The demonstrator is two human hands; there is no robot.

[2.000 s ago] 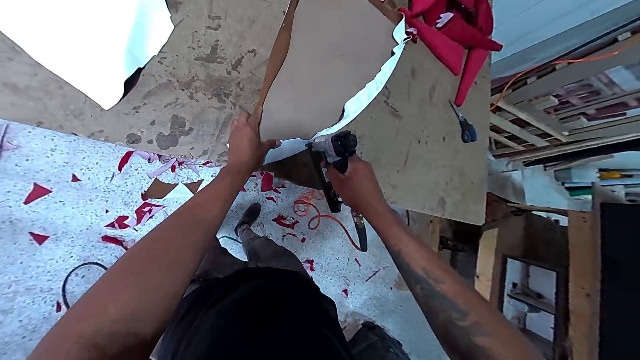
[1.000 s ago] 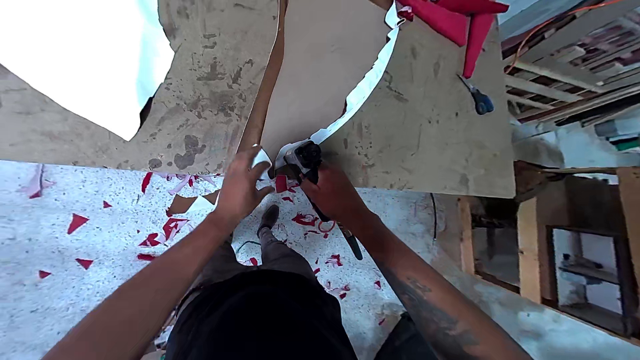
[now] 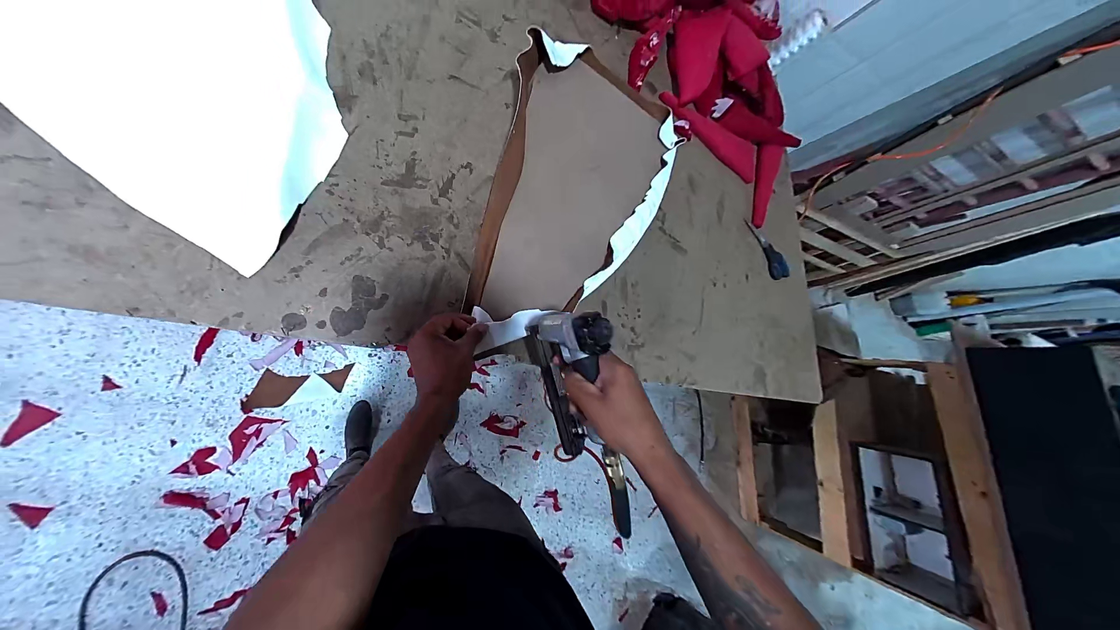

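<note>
My right hand (image 3: 608, 398) grips a pneumatic staple gun (image 3: 564, 350), its head at the near edge of a flat panel (image 3: 577, 175) lying on the worktable. A white strip of upholstery material (image 3: 646, 219) is folded over the panel's right edge, with a brown strip (image 3: 503, 201) along the left. At the near edge my left hand (image 3: 444, 354) pinches the white material (image 3: 507, 327) between thumb and fingers, just left of the gun. The gun's nose tip is hidden against the material.
A large white sheet (image 3: 219, 114) lies on the table (image 3: 402, 175) at left. Red fabric pieces (image 3: 717, 79) and scissors (image 3: 772, 259) are at right. Red scraps (image 3: 249, 433) litter the floor. Wooden frames (image 3: 875, 455) stand at lower right; a hose (image 3: 131, 556) lies at lower left.
The panel's far end and more red fabric have come into view as the view shifts. My left hand has stayed on the near-edge material, and my right hand still holds the staple gun there.
</note>
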